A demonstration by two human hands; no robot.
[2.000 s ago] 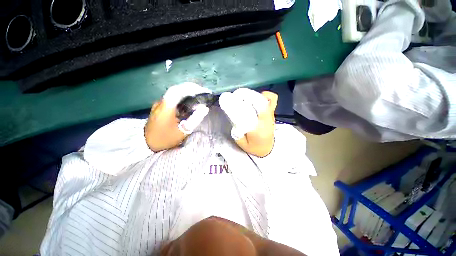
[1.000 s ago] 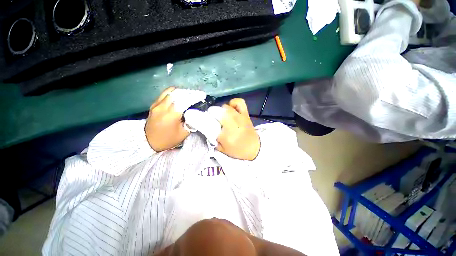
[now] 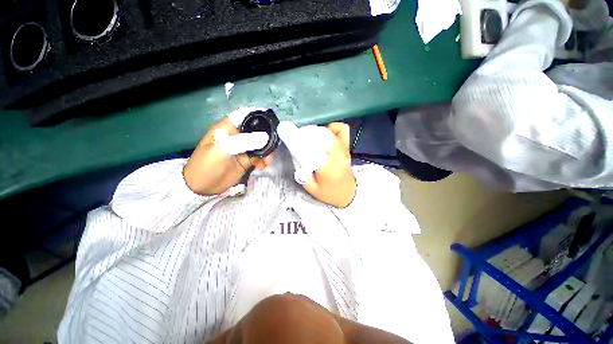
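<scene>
My left hand [image 3: 218, 158] grips a round black smartwatch body [image 3: 258, 125] above the bench's front edge. Its white-covered thumb lies across the round face, and the other fingers are mostly hidden behind it. My right hand [image 3: 324, 164] is close at the right of the watch. It is closed around white material that looks like a crumpled wipe [image 3: 309, 144], hard to tell from finger cots. The white tip is at the watch's right rim; contact is not certain.
A black foam tray [image 3: 181, 50] with round watches [image 3: 95, 17] in pockets lies at the upper left. An orange stick [image 3: 380, 62], white wipe pieces [image 3: 435, 19] and a white tray [image 3: 472, 37] are rightward. Another person's sleeve [image 3: 511, 101] and a blue rack [image 3: 501, 275] are at right.
The watch has turned so its round face shows, with my left thumb across it. My right hand closed in on the watch, then moved slightly back to the right.
</scene>
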